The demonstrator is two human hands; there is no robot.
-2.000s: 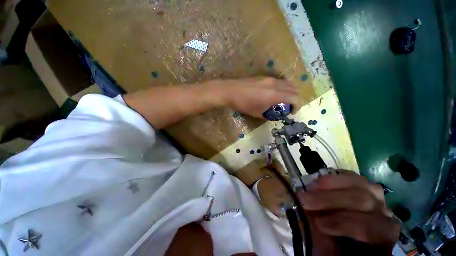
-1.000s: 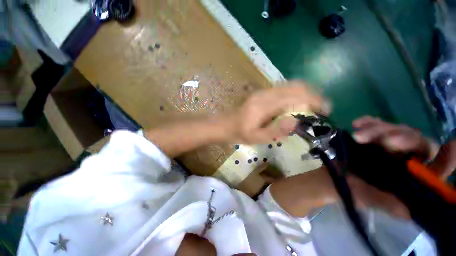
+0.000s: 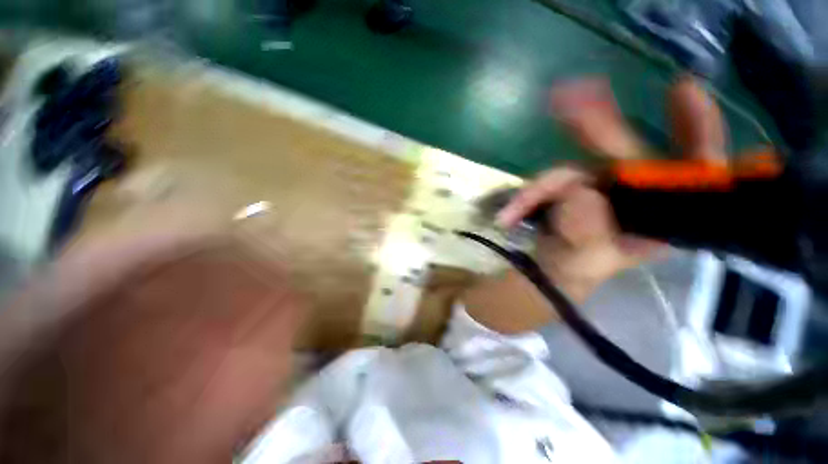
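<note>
The frame is strongly blurred. The screwdriver (image 3: 704, 213), black with an orange section, is at the right, its black cable curving below. My right hand (image 3: 586, 213) is behind and beside the tool with its fingers spread; whether it grips the tool cannot be told. One finger lies over a small grey-dark thing (image 3: 506, 210) above the pale board end, too blurred to name. A large blurred patch of skin (image 3: 182, 344) at the lower left, close to the camera, looks like my left arm or hand; no left fingers can be made out.
The brown board (image 3: 300, 181) runs to its pale yellow, dark-spotted end (image 3: 399, 263). Blurred dark units (image 3: 77, 118) are at the upper left. The green belt (image 3: 409, 82) runs behind, with a dark unit (image 3: 390, 15). A white box with a dark window (image 3: 749, 304) is at the right.
The view has turned and shifted. My left arm has come from over the board to close in front of the camera at the lower left. The screwdriver now lies more level across the right side.
</note>
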